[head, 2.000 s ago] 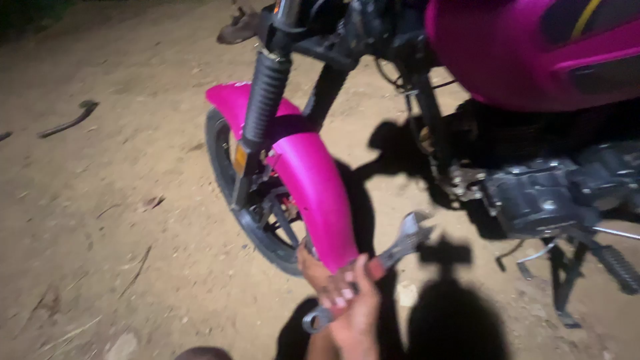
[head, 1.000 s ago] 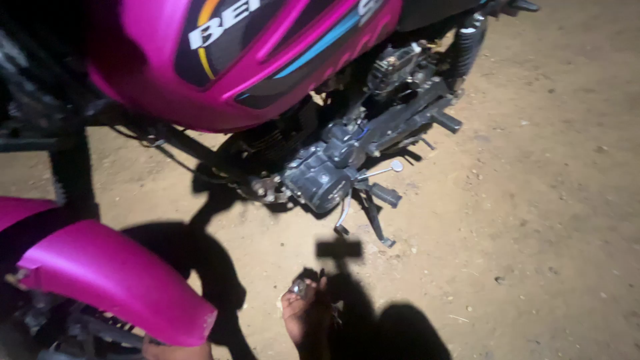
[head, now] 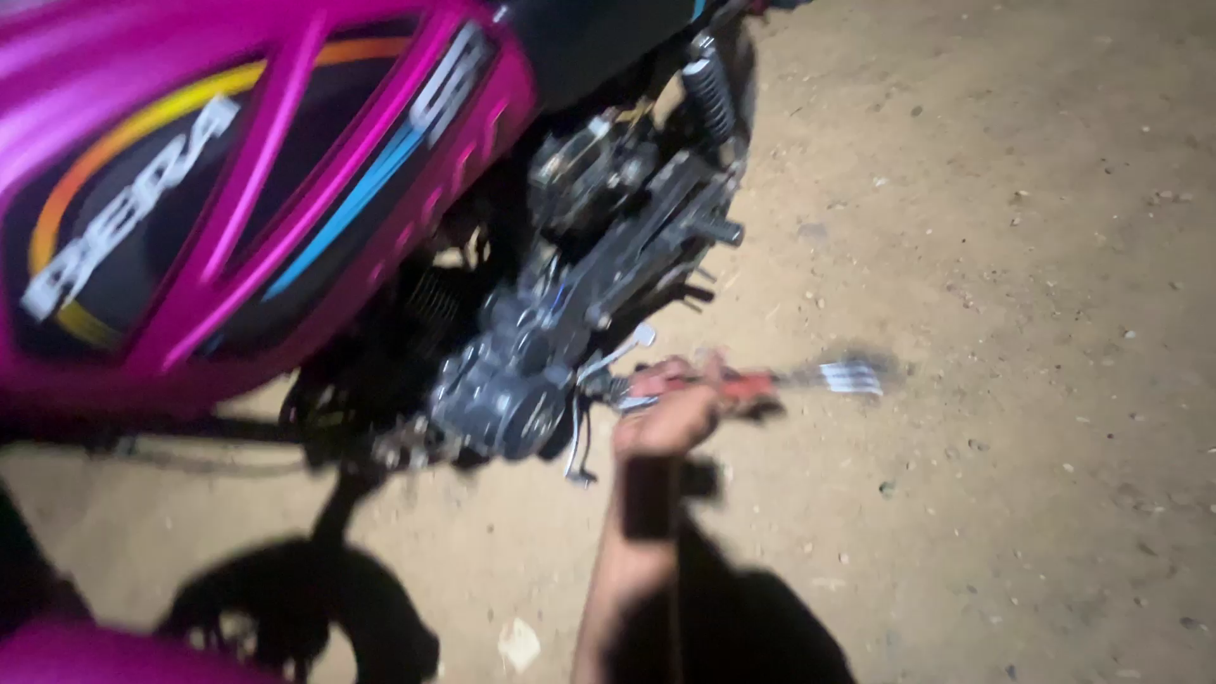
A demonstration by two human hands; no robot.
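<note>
My right hand (head: 673, 404) reaches up from the bottom of the view, its fingers closed around the red handle of an adjustable wrench (head: 750, 385). The wrench lies roughly level in the hand and is blurred; its bright metal end (head: 850, 377) points right. Hand and wrench appear just right of the foot levers (head: 581, 437) and engine (head: 513, 408) of a magenta motorcycle; whether they touch it I cannot tell. My left hand is out of view.
The magenta fuel tank (head: 380, 285) fills the upper left. A rear shock absorber (head: 711, 95) and a footpeg (head: 722, 231) show farther back. Part of the front fender (head: 104, 655) is at the lower left. Sandy ground (head: 997, 380) bears small stones and dark shadows.
The view has swung far toward the motorcycle's rear. The wrench was held by the front fender two seconds ago; it is now beside the engine. My other hand has left the view.
</note>
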